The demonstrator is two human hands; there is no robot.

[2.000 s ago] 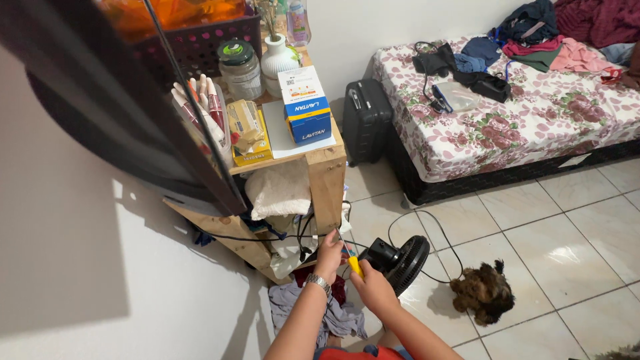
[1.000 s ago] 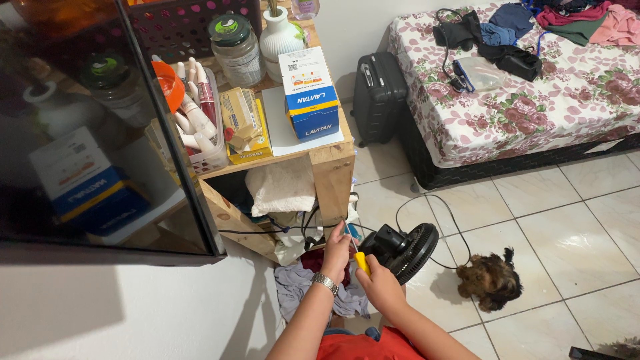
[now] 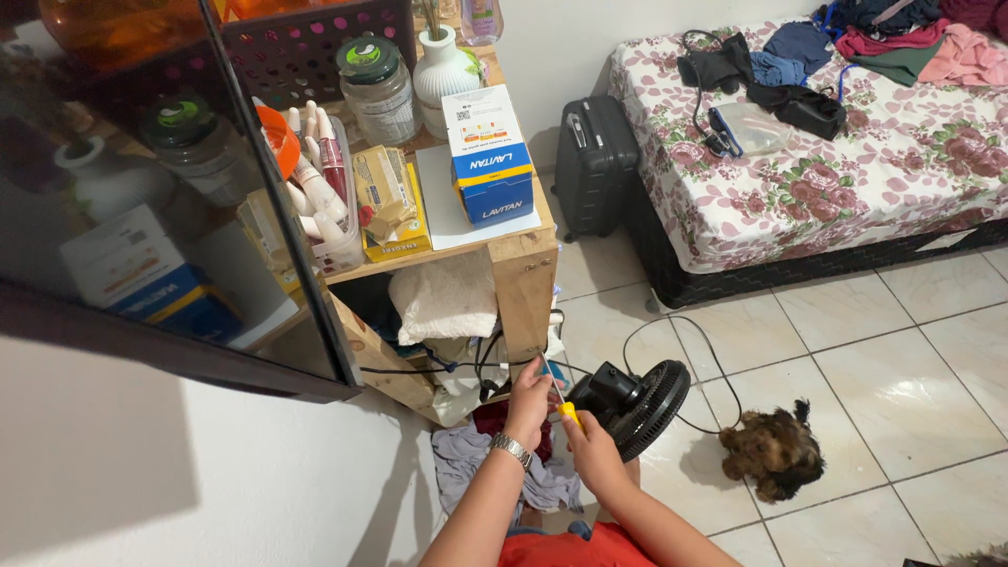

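Observation:
My right hand [image 3: 594,453] is closed around the yellow handle of a screwdriver [image 3: 570,411]. Its metal shaft points up and left to screws low on the wooden leg [image 3: 521,299] of a shelf unit. Beside the shaft tip, my left hand [image 3: 529,398], with a metal watch on the wrist, has its fingers at the shaft and close to the wood; whether they grip it is unclear. A black electric fan [image 3: 650,409] is just right of my hands, and a black cable [image 3: 417,370] runs behind them.
A small brown and black dog [image 3: 776,453] is on the tiled floor at right. Crumpled clothes [image 3: 468,465] lie below the shelf. A dark glossy screen [image 3: 157,197] juts in at left. A black suitcase [image 3: 596,169] stands by the bed [image 3: 787,197]. Boxes and jars top the shelf.
Both hands stay at the shelf leg with the screwdriver. The view has shifted somewhat.

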